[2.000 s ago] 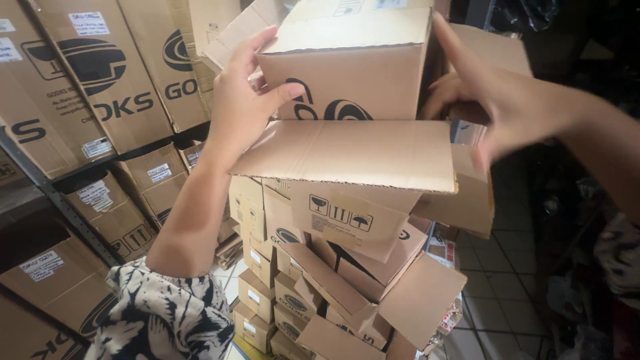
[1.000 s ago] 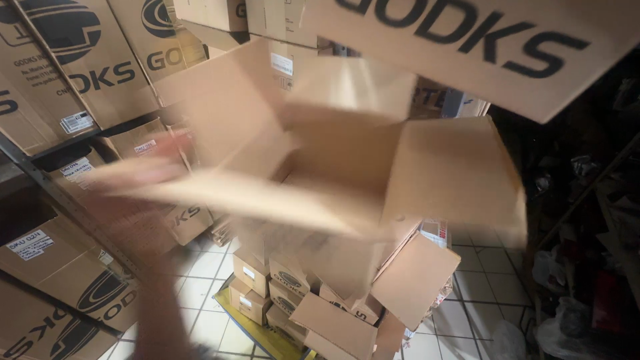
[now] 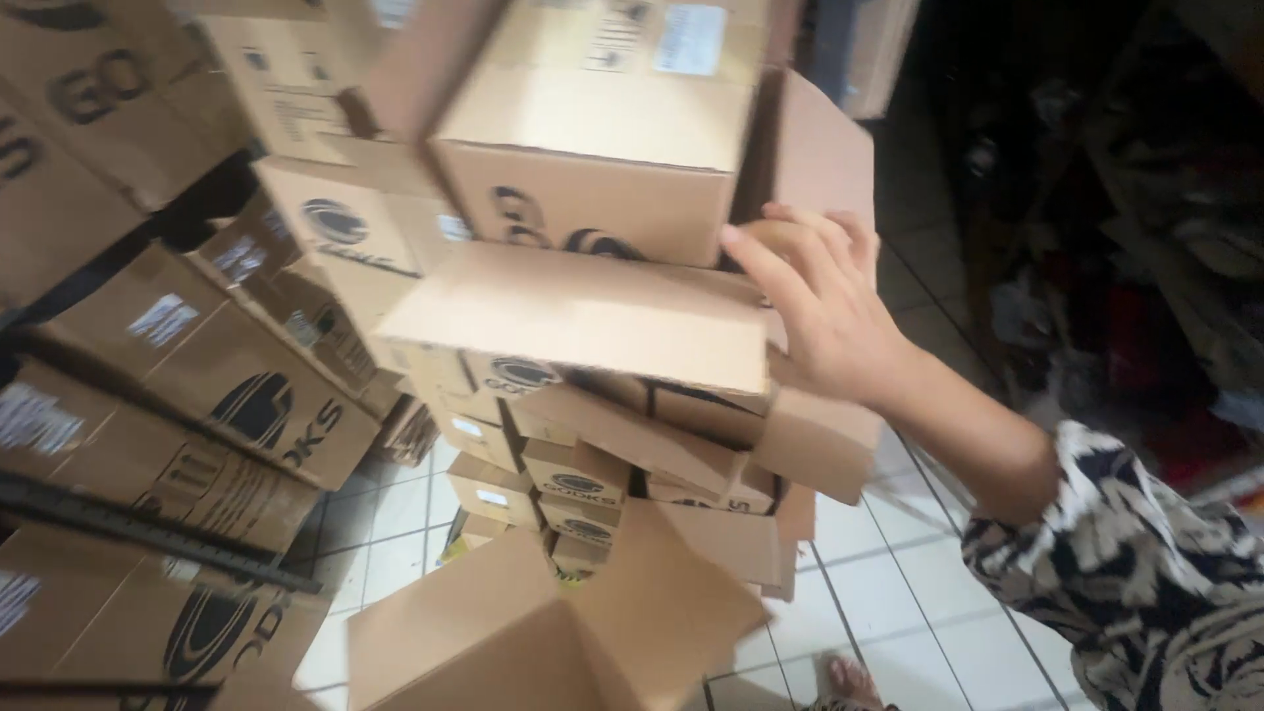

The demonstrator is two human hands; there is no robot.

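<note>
A closed cardboard box (image 3: 592,197) with tape and a white label sits inside a larger open carton, whose front flap (image 3: 583,311) folds outward. My right hand (image 3: 820,296) is at the right side of these boxes, fingertips at the inner box's corner and on the carton's side flap (image 3: 825,148); how firmly it holds is unclear. Another open cardboard box (image 3: 513,642), flaps spread, shows at the bottom centre, cut off by the view's edge. My left hand is not in view.
Smaller boxes (image 3: 578,484) are stacked beneath on the white tiled floor (image 3: 889,573). Large cartons (image 3: 237,375) fill metal shelving (image 3: 148,533) on the left. Dark clutter (image 3: 1086,197) lies at the right. A foot (image 3: 849,681) shows at the bottom.
The blurred open box that filled the middle one second ago is gone from there; an open box now shows low in front. My left hand, seen two seconds ago at the boxes, is out of view.
</note>
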